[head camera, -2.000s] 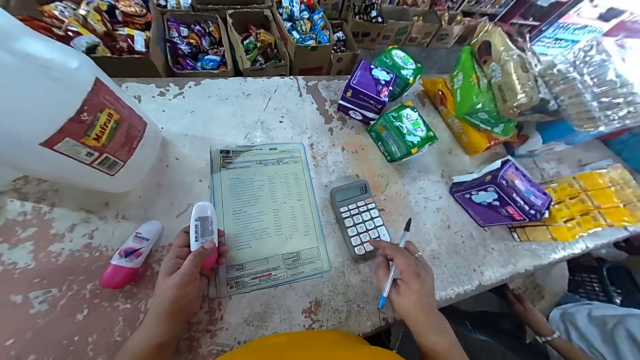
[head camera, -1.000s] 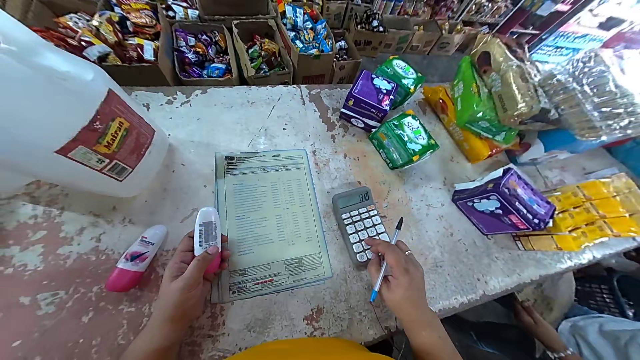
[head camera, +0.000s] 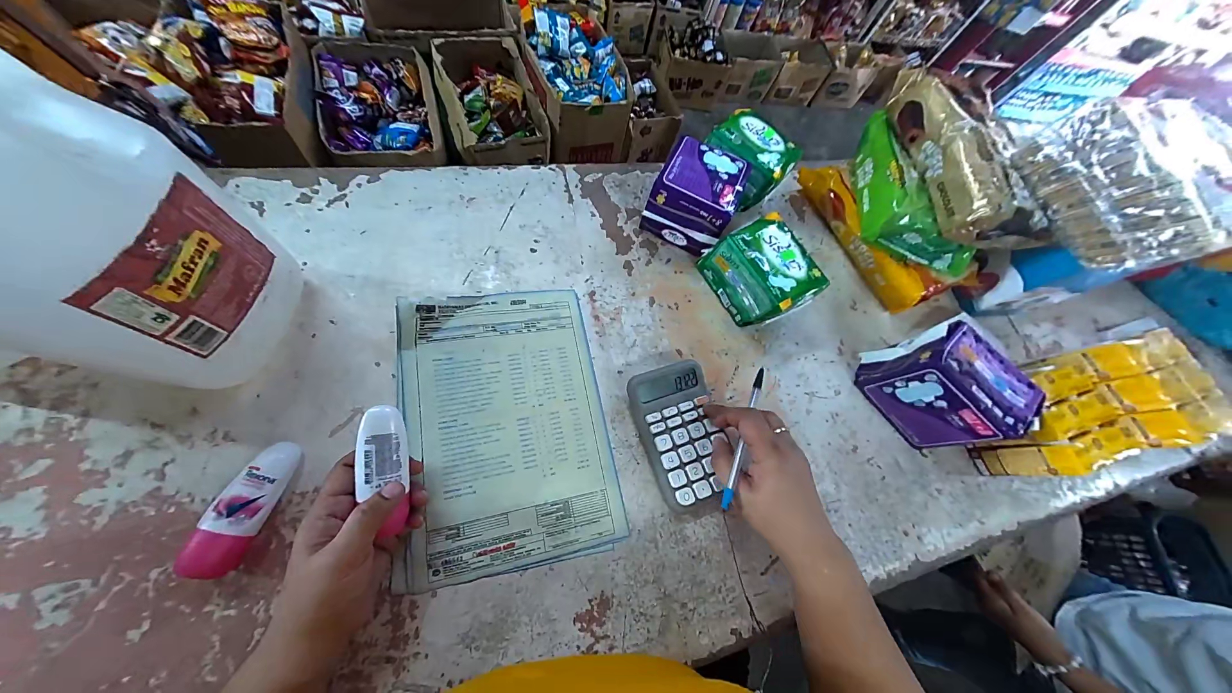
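My left hand (head camera: 351, 539) holds a white and pink roll-on deodorant bottle (head camera: 381, 452), its barcode side up, at the left edge of a stack of printed forms (head camera: 510, 433). A second Rexona bottle (head camera: 241, 505) lies on the table to the left. Right of the forms is a grey calculator (head camera: 677, 438) with digits on its display. My right hand (head camera: 765, 472) has a ballpoint pen (head camera: 746, 433) between its fingers, blue cap end toward me, while its index finger touches the calculator's upper right keys.
A large plastic jug (head camera: 144, 241) stands at the left of the worn painted table (head camera: 433, 221). Green pad packs (head camera: 763, 269), purple packs (head camera: 948, 385), yellow sachets (head camera: 1116, 404) and snack bags (head camera: 914, 192) lie right. Cartons of snacks (head camera: 375, 106) stand beyond; a person (head camera: 1136, 626) sits at lower right.
My right index finger has moved up the calculator keys, and the digits on the display have changed. My left hand keeps its hold on the deodorant bottle.
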